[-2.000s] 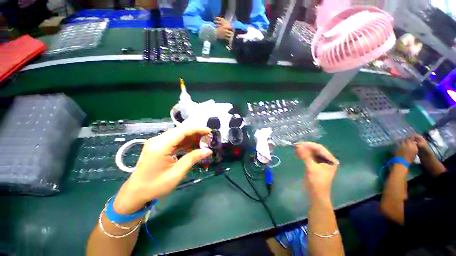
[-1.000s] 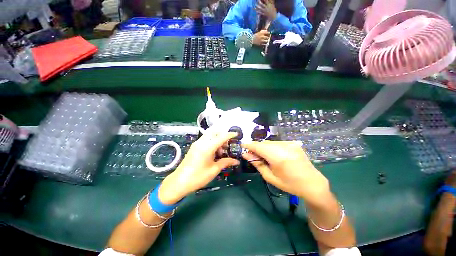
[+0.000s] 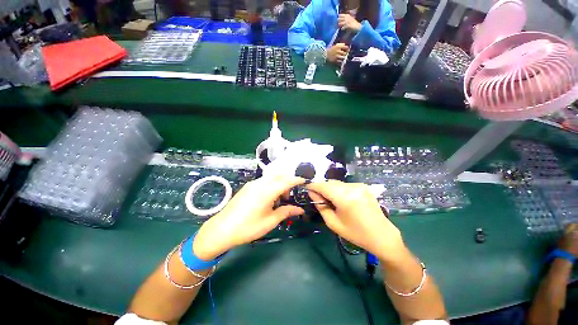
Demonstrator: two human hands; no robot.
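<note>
My left hand (image 3: 244, 212) pinches a small dark unit (image 3: 301, 194) between thumb and fingers at the middle. My right hand (image 3: 355, 212) is close against it from the right, its fingertips on a thin dark tool (image 3: 319, 202) that points at the unit. The tool's far end is hidden by my fingers. Behind my hands stands the black box, mostly hidden, with two black ovals (image 3: 305, 170) and a white wipe (image 3: 295, 155) draped over it. A blue plug (image 3: 371, 259) is below my right hand.
Stacked clear trays (image 3: 95, 165) stand at left, beside a tape ring (image 3: 209, 195) on a tray. Trays of small parts (image 3: 405, 178) lie right of the box. A white bottle (image 3: 275, 129) is behind. A small dark part (image 3: 480, 235) lies right. A pink fan (image 3: 523, 73) is upper right; people sit opposite and at right.
My right hand has come from the right, beside the jar, to the unit in my left hand. Both hands are now together before the box. The camera view has shifted.
</note>
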